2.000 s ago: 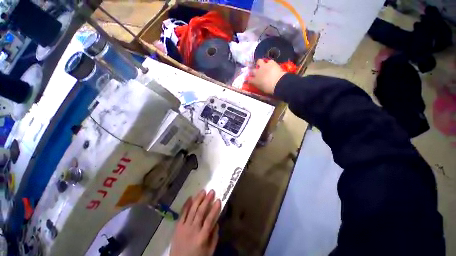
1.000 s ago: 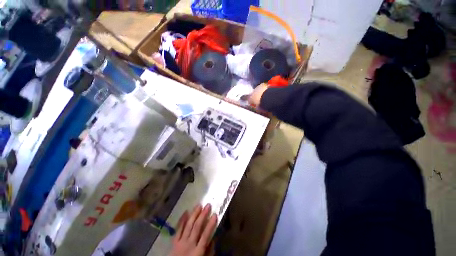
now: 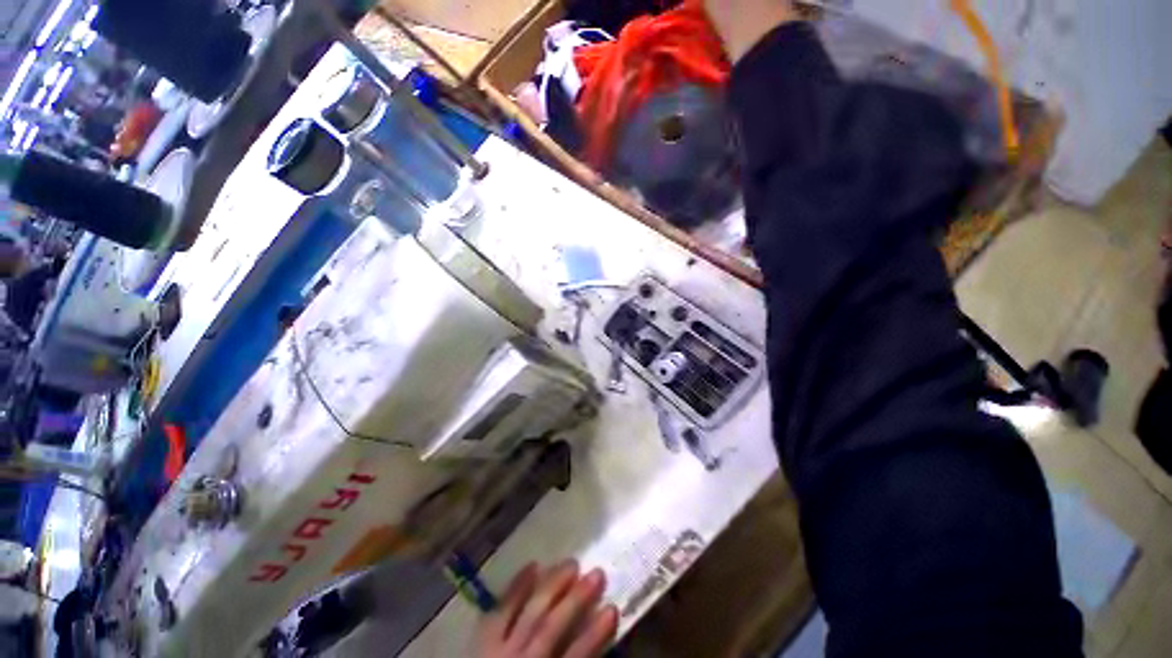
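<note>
The supply box (image 3: 514,71) is at the top, with a bundle of red-orange cord (image 3: 636,71) and a black roll (image 3: 672,148) in it. My right hand (image 3: 749,18) is at the top edge, over the box beside the red cord, partly cut off; its fingers cannot be made out. My left hand (image 3: 553,614) lies palm down on the white table near its front edge, fingers slightly apart, cut off by the bottom edge. It holds nothing visible. The cream-white sewing machine (image 3: 373,373) with red lettering stands to its left.
A control panel (image 3: 681,354) is on the tabletop behind my left hand. A small blue-green tool (image 3: 470,582) lies by my left fingers. Dark thread cones (image 3: 90,199) stand at the upper left. A dark sleeve crosses the right side, partly hiding the box.
The view has shifted, so box and machine sit further right. My right hand has moved from the box's near side towards its far side, by the red cord. My left hand stays on the table.
</note>
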